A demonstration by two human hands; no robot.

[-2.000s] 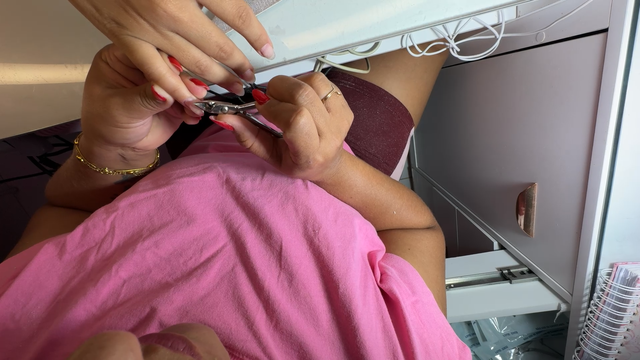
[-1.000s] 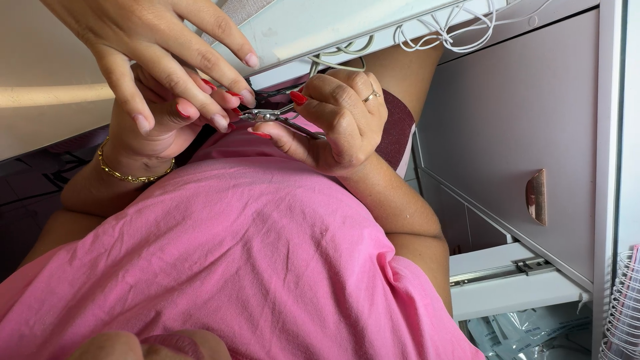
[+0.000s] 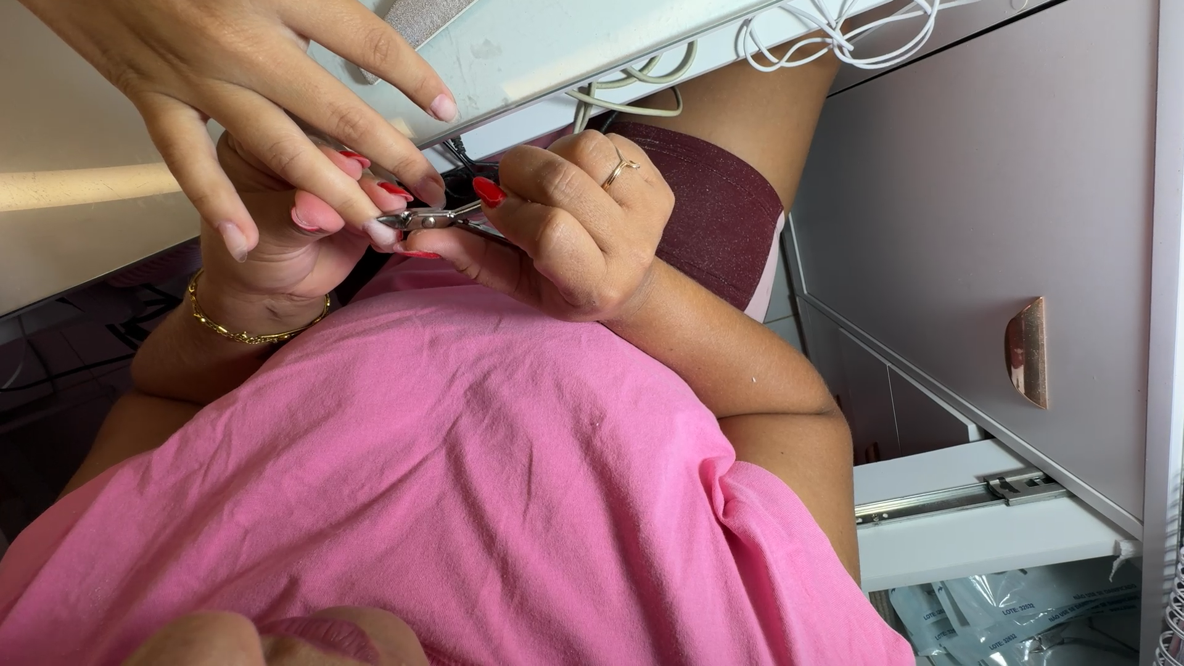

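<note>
My right hand (image 3: 583, 227), with red nails and a ring, is closed around the handles of a metal cuticle nipper (image 3: 430, 218). The nipper's jaws are at a fingertip of another person's hand (image 3: 268, 102), which reaches in from the upper left with fingers spread. My left hand (image 3: 296, 240), a gold chain bracelet (image 3: 242, 335) at its wrist, is palm up under that hand and holds the finger being touched by the nipper. Part of my left hand is hidden behind the other person's fingers.
A white table edge (image 3: 555, 65) runs above the hands, with white cables (image 3: 837, 42) hanging by it. At right stand a cabinet door with a copper-coloured handle (image 3: 1027, 352) and an open drawer (image 3: 980, 541). Clear plastic pouches (image 3: 1017, 606) with writing lie below; a spiral notebook (image 3: 1172, 610) shows at the edge.
The other person's fingers are spread wider than two seconds ago. My right hand still holds the nipper at the fingertips. The view has shifted slightly.
</note>
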